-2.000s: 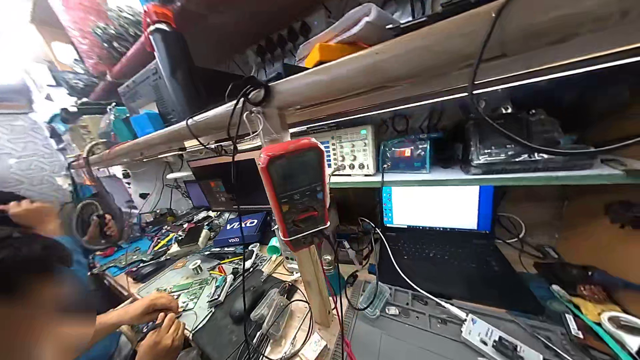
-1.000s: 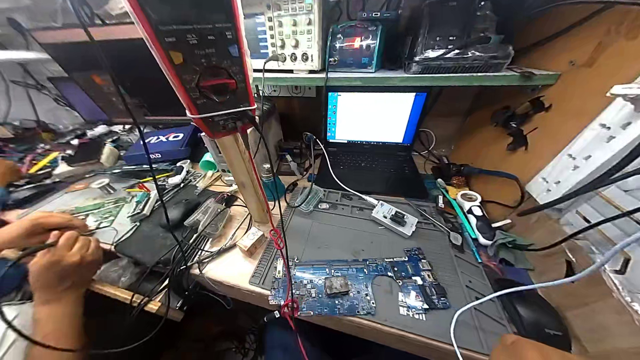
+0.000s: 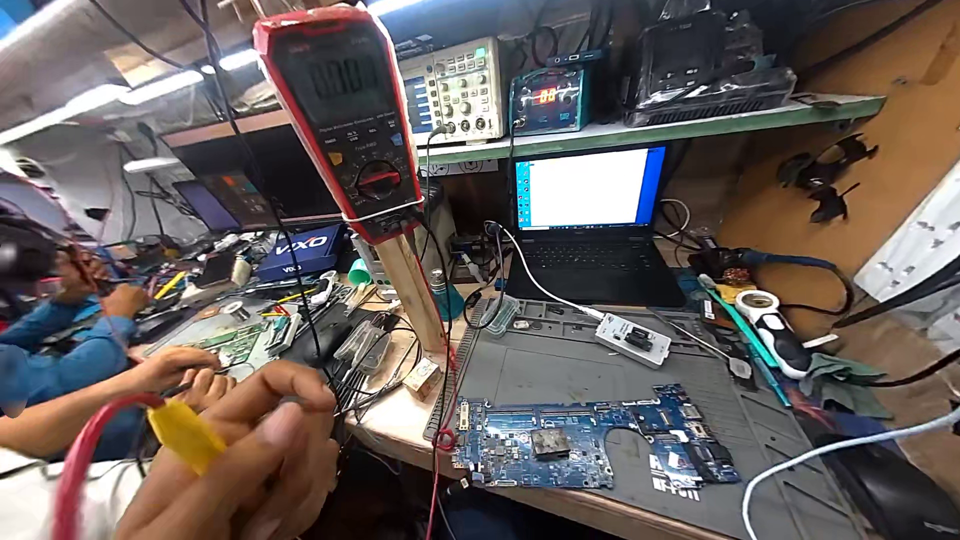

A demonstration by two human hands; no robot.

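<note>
My left hand (image 3: 262,442) rises large at the lower left, its thumb and fingers closed around a red lead (image 3: 79,465) with a yellow wrapped section (image 3: 186,435). What lies inside the fingers is hidden. My right hand is out of view. To the right, a blue laptop motherboard (image 3: 517,442) lies at the front of a grey work mat (image 3: 540,371). A red and black digital multimeter (image 3: 341,120) stands above on a wooden post (image 3: 416,292), with leads hanging down. Behind the board are a white chip programmer (image 3: 634,341) and an open laptop (image 3: 592,210).
At left, another person's hands (image 3: 180,371) are over a green circuit board (image 3: 236,341); blue sleeves (image 3: 64,352) are farther back. An oscilloscope (image 3: 457,94) stands on the shelf (image 3: 750,124). A magnifier (image 3: 772,330), black mouse (image 3: 877,480) and white cable (image 3: 832,446) lie at right.
My left hand has come into view at the lower left with the red lead. The bit of a hand at the lower right one second ago is out of view. The view has swung down toward the bench.
</note>
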